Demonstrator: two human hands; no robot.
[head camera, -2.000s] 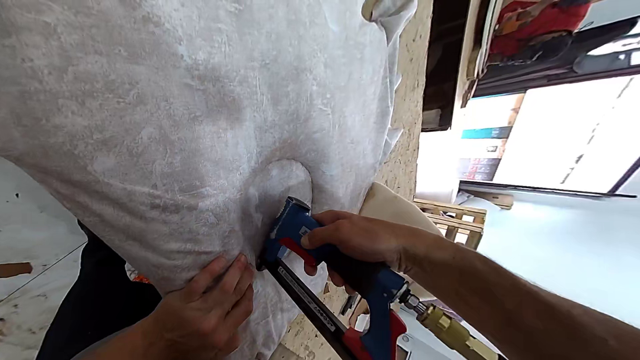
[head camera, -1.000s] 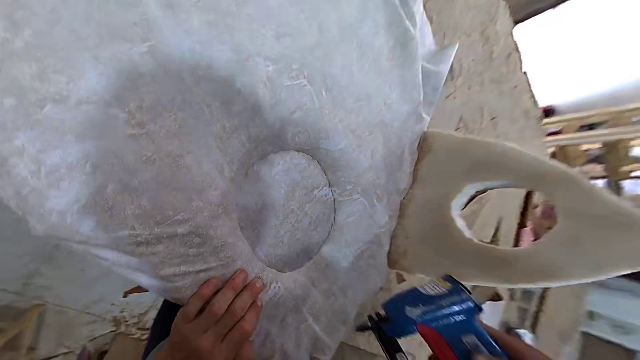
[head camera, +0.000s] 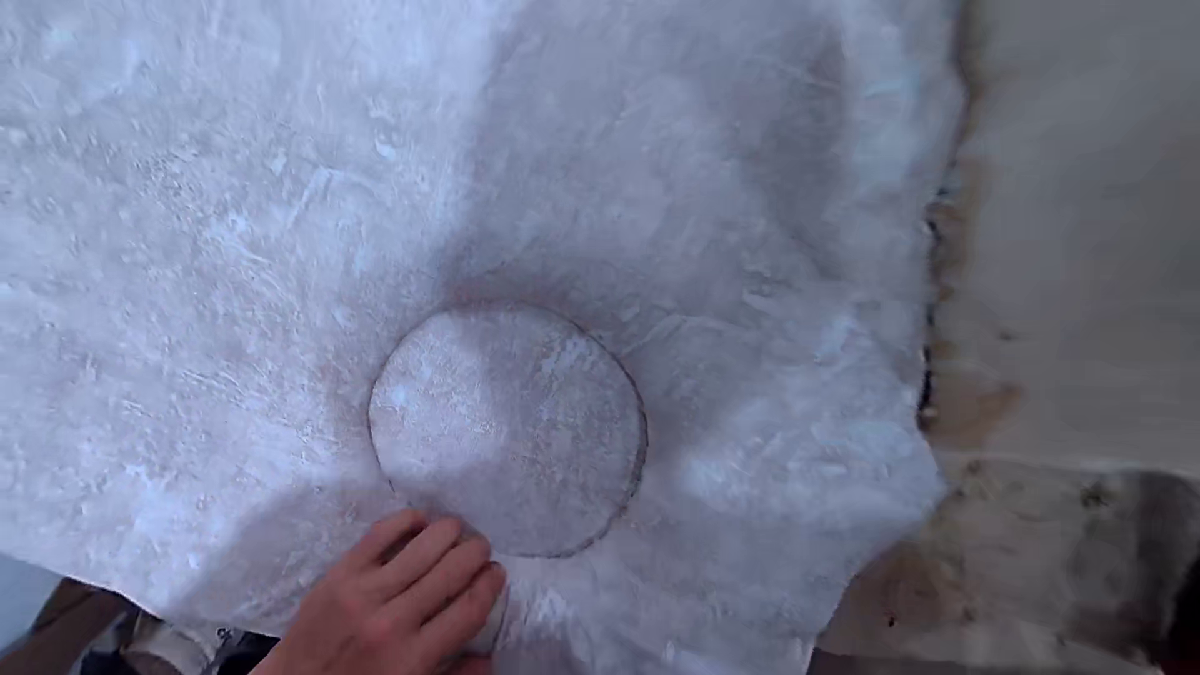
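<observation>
A pale grey, mottled upholstery fabric (head camera: 281, 234) spreads over most of the head view. Near its lower middle lies a round piece (head camera: 511, 431) in the same mottled material, outlined by a thin dark seam. My left hand (head camera: 412, 591) rests at the lower left rim of that circle, fingers bent and pressed on the fabric; whether they pinch a fold of it cannot be told. My right hand is out of view, and so is the pneumatic staple gun.
Right of the fabric's uneven edge is a beige, stained surface (head camera: 1078, 244), with a darker, blotchy area (head camera: 1050, 562) below it. Dark and light items (head camera: 169, 642), partly hidden, show under the fabric at the lower left.
The blue staple gun in my right hand was at the circle's edge, then moved away to the lower right, and is now out of view. My left hand stays by the circle. The view has shifted closer.
</observation>
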